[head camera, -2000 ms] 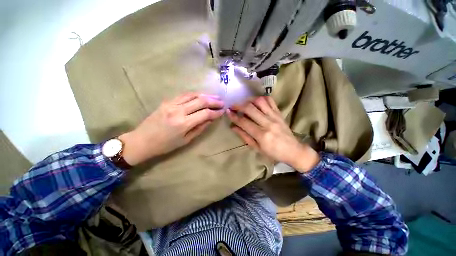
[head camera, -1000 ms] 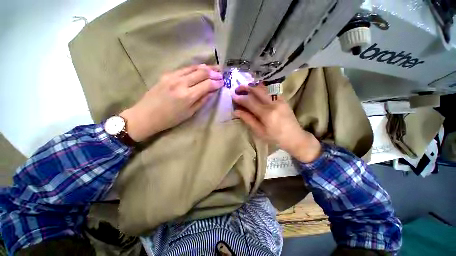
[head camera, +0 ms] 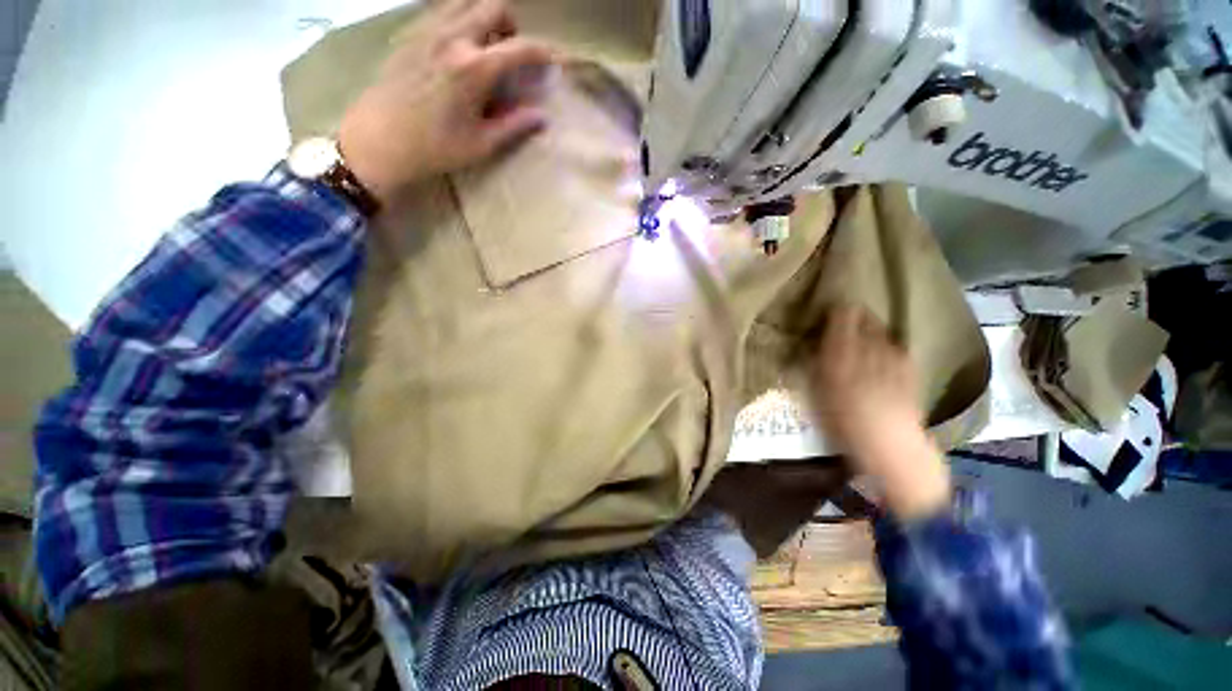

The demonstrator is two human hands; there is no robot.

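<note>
A large khaki garment panel (head camera: 541,405) lies over the machine bed and hangs towards my lap. The outline of a patch pocket (head camera: 541,216) shows on it, its corner left of the needle. The needle and presser foot (head camera: 655,216) of the white brother sewing machine (head camera: 865,95) are over the cloth under a bright violet-white light. My left hand (head camera: 453,101) is on the upper left of the panel, fingers apart and curled, slightly blurred. My right hand (head camera: 871,392) is blurred, at the bunched cloth right of the needle; its grip is unclear.
Folded khaki pieces (head camera: 1101,358) lie at the right beyond the machine. A printed ruler (head camera: 777,425) runs along the front edge of the white table (head camera: 149,162). More khaki cloth (head camera: 331,581) is at the lower left beside my lap.
My left hand has moved from the needle up and left. My right hand has moved away to the right and down. The panel has shifted, so the pocket corner is now uncovered.
</note>
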